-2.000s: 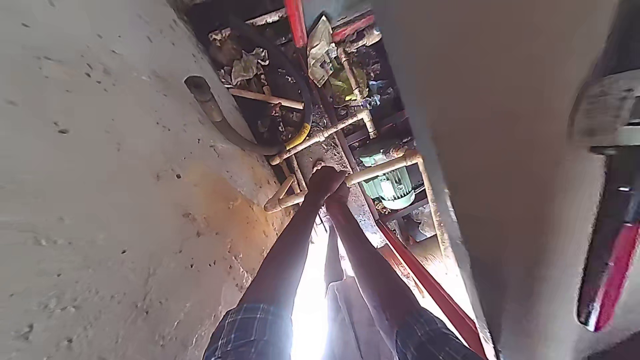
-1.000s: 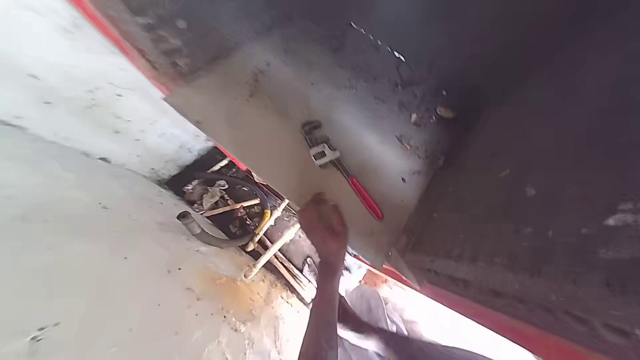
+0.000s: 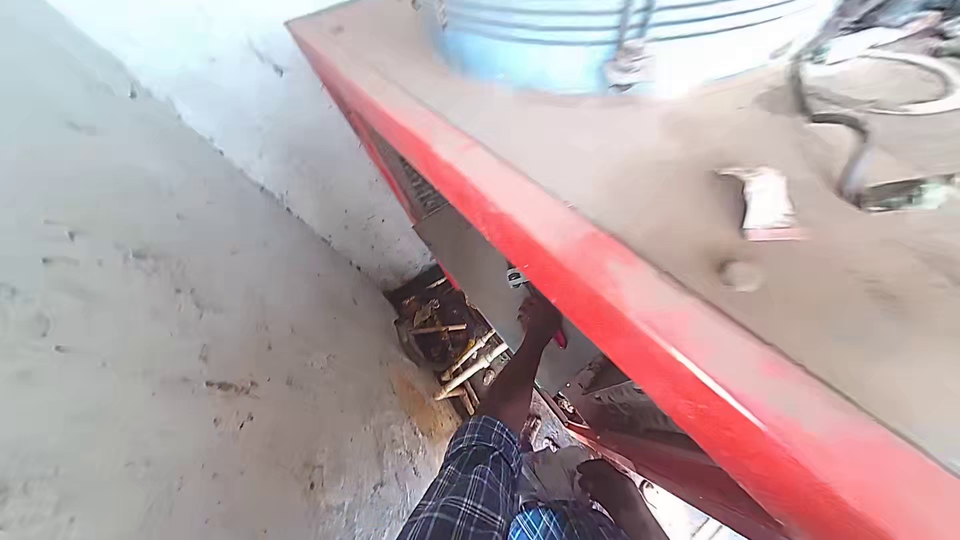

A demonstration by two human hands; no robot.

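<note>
My left hand [image 3: 540, 319] is closed around the handle of a pipe wrench [image 3: 517, 277] on the grey shelf below the red-edged top. The wrench's metal head shows beyond my fingers, and the tip of its red handle shows beside my hand. My right hand [image 3: 600, 478] is lower down, near my clothing and below the shelf; its fingers are dark and hard to make out. Cream plastic pipes [image 3: 474, 370] lie to the left of my left forearm, low in the gap beside the wall.
A rough plastered wall [image 3: 187, 300] fills the left side. A red metal edge [image 3: 562, 262] slants across above my left hand. On the dusty top stand a large blue-white ribbed container [image 3: 525, 52], a small white packet [image 3: 766, 199] and a dark hose [image 3: 855, 150].
My left hand has moved onto the wrench, which lay loose on the shelf one second ago. Two seconds ago both hands were together at the pipes. The view has shifted strongly.
</note>
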